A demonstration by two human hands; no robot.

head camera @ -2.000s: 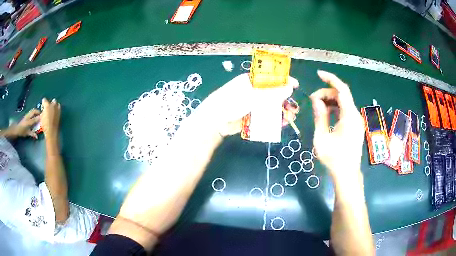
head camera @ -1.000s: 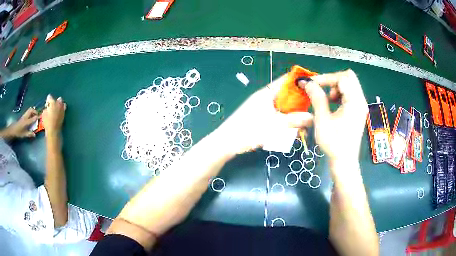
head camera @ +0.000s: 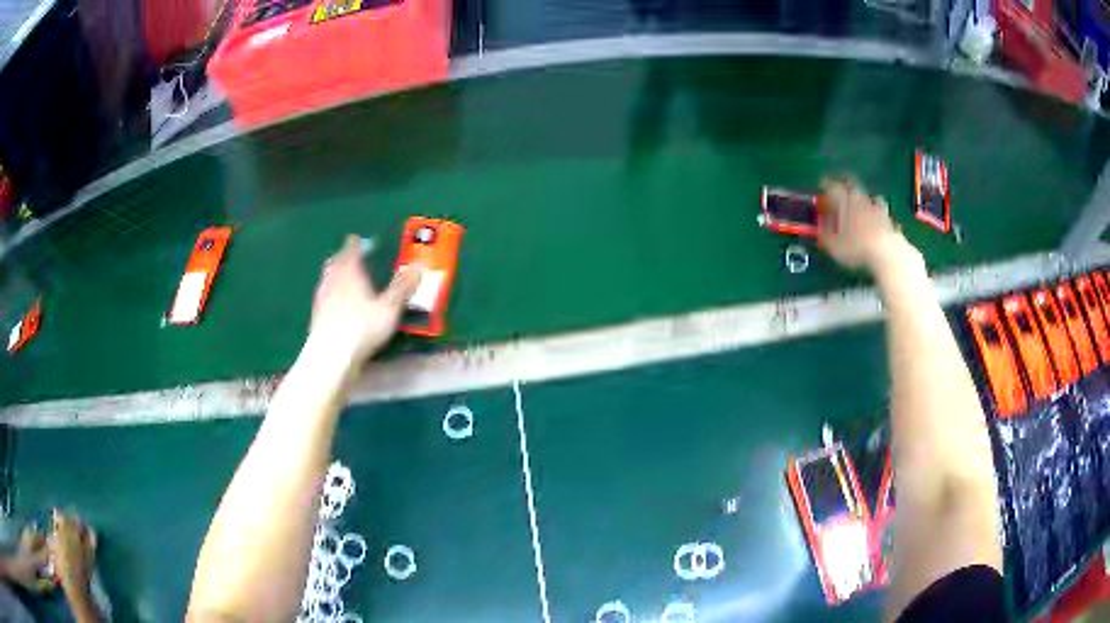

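An orange phone (head camera: 436, 248) lies back up on the belt, with a dark round disc at its top and a white label lower down. My left hand (head camera: 351, 302) is at its left side, fingers apart, with the thumb over the label's edge. A second phone (head camera: 789, 211) is farther right on the belt, dark screen up. My right hand (head camera: 857, 228) has its fingertips closed on this phone's right end and covers that end.
More phones lie on the belt (head camera: 584, 219) at left and far right. White rings (head camera: 326, 566) and screen-up phones (head camera: 831, 517) lie on the near bench beyond a pale strip (head camera: 572, 354). Black trays with orange pieces (head camera: 1001, 355) stand at right. Another person's hands (head camera: 67, 554) show lower left.
The view has shifted toward the belt. Both my hands have moved from above the bench to the belt and are now far apart. The orange piece is no longer held between them.
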